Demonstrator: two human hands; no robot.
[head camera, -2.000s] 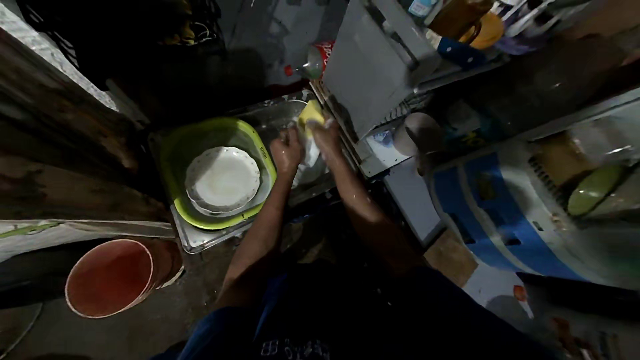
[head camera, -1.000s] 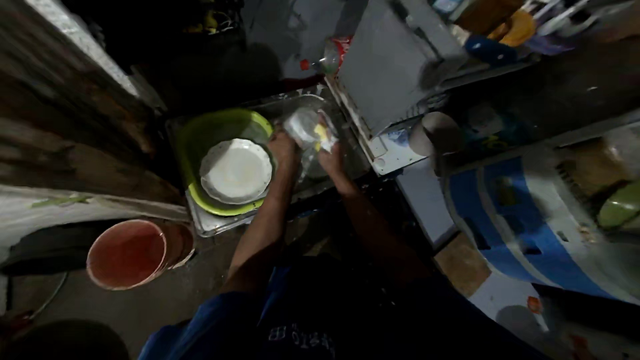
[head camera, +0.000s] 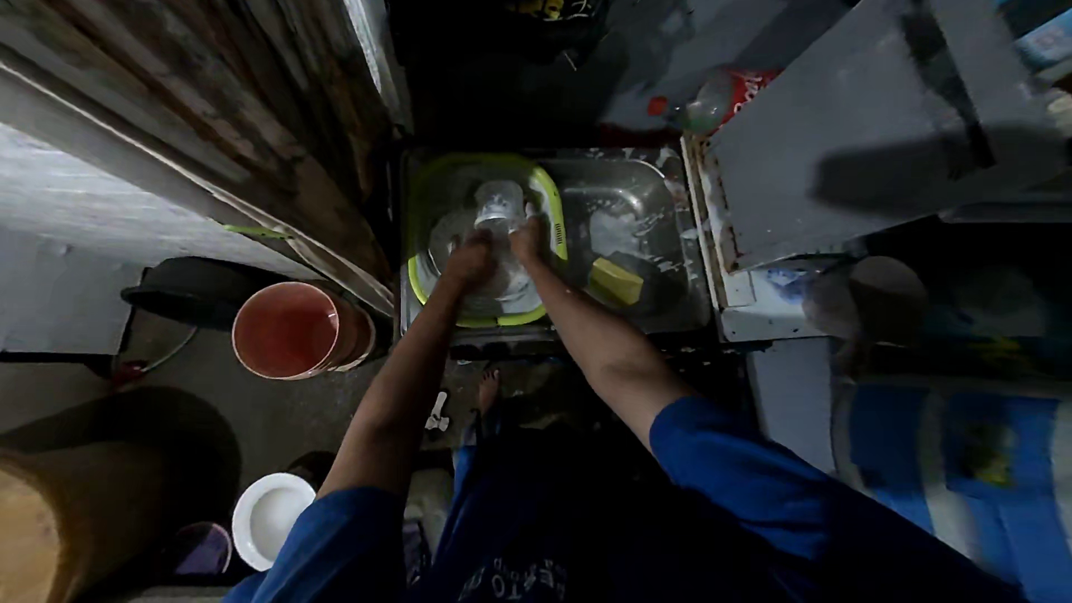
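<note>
Both of my hands are over a green plastic basin (head camera: 554, 201) that stands in the left part of a metal sink (head camera: 670, 297). My right hand (head camera: 526, 239) grips the right side of a clear container (head camera: 500, 203), its fingers partly hidden. Close to the container's lower left is my left hand (head camera: 473, 258), with curled fingers; its hold is too dark to make out. Beneath the hands, a round dish (head camera: 448, 230) shows dimly in the basin. On the wet sink floor at right lies a yellow sponge (head camera: 615, 281), with suds (head camera: 615, 230) above it.
A reddish bucket (head camera: 286, 331) stands on the floor at left, beside a black basin (head camera: 188, 289). Lower down is a white bowl (head camera: 272, 519). A plastic bottle with a red cap (head camera: 712, 105) lies behind the sink. A grey panel (head camera: 846, 159) rises at the right.
Both hands have moved left from the sink's right side to the green basin. The sponge, in my right hand earlier, now lies in the sink. The white dish no longer shows plainly. The view has shifted.
</note>
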